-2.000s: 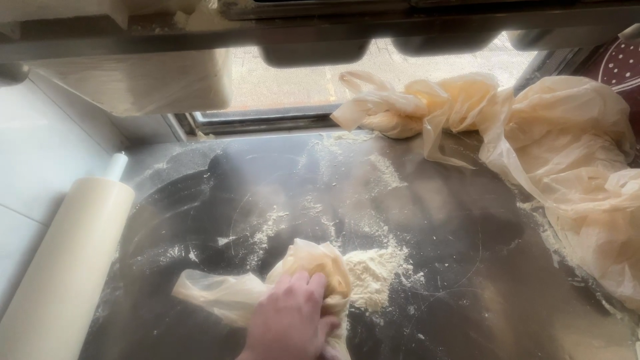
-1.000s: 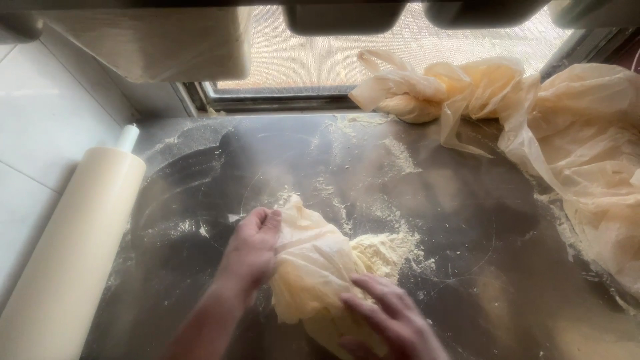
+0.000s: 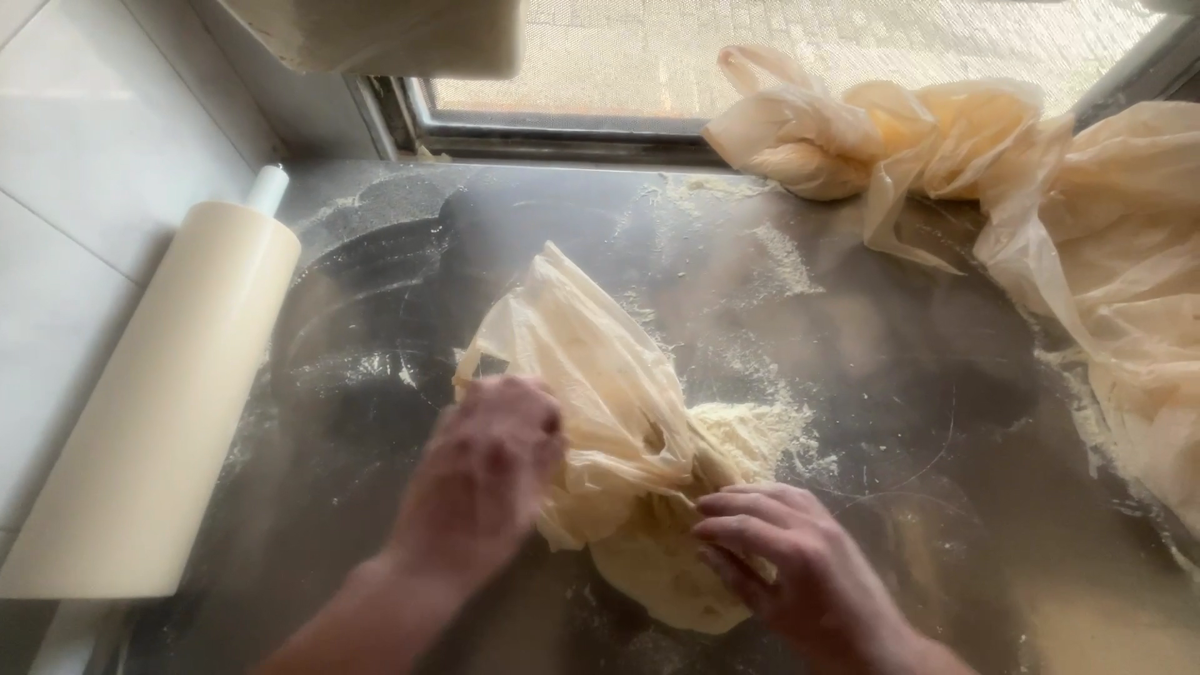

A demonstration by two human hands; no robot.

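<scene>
Near the middle of the metal worktop, my left hand [image 3: 502, 445] is closed on the left side of a crumpled translucent plastic bag [image 3: 600, 375]. Pale dough [image 3: 656, 572] shows below the bag, partly covered by it. At the right edge of the dough and bag is my right hand [image 3: 787, 553], its fingers bent against them; its fingertips are partly hidden, so its hold is unclear. A small heap of flour [image 3: 750, 431] lies just behind the right hand, beside the bag.
A large rolling pin [image 3: 178, 394] lies along the tiled wall at the left. Bunched plastic sheeting [image 3: 1125, 244] covers the back right of the worktop [image 3: 900, 412]. A pale container [image 3: 384, 33] hangs over the back left, near the window frame [image 3: 572, 141].
Two seconds ago one hand gripped the bundled bag and dough; both hands are on it now. The bag has been spread upward, and more dough shows below it. The view has shifted.
</scene>
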